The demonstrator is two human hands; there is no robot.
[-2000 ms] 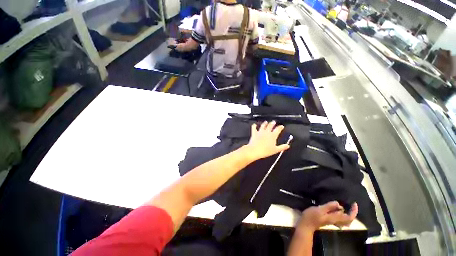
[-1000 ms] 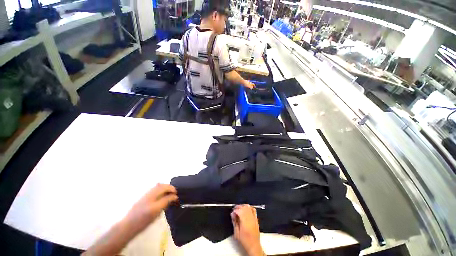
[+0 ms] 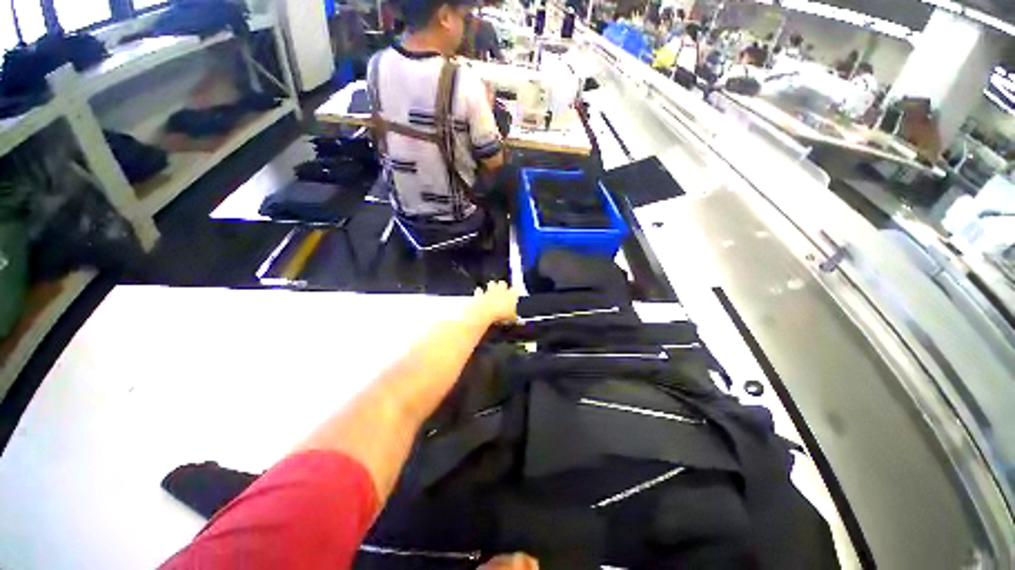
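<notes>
A large pile of black zippered panels with several silver lines lies on the right of the white table. My left hand reaches across to the far side of the pile, its fingers closed on the left end of a black panel with a silver zipper line. My right hand is at the bottom edge, mostly cut off; its fingers are hidden. Beside it a panel with a silver zipper lies at the near edge. A black cloth end sticks out left of my sleeve.
A blue bin with black pieces stands beyond the table. A person sits in front of it at a sewing machine. Shelves with dark pieces stand at the left. A long metal-edged counter runs along the right.
My left hand has moved from the near panel's left end to the pile's far side. My right hand has dropped to the bottom edge. The seated person's arm has left the blue bin.
</notes>
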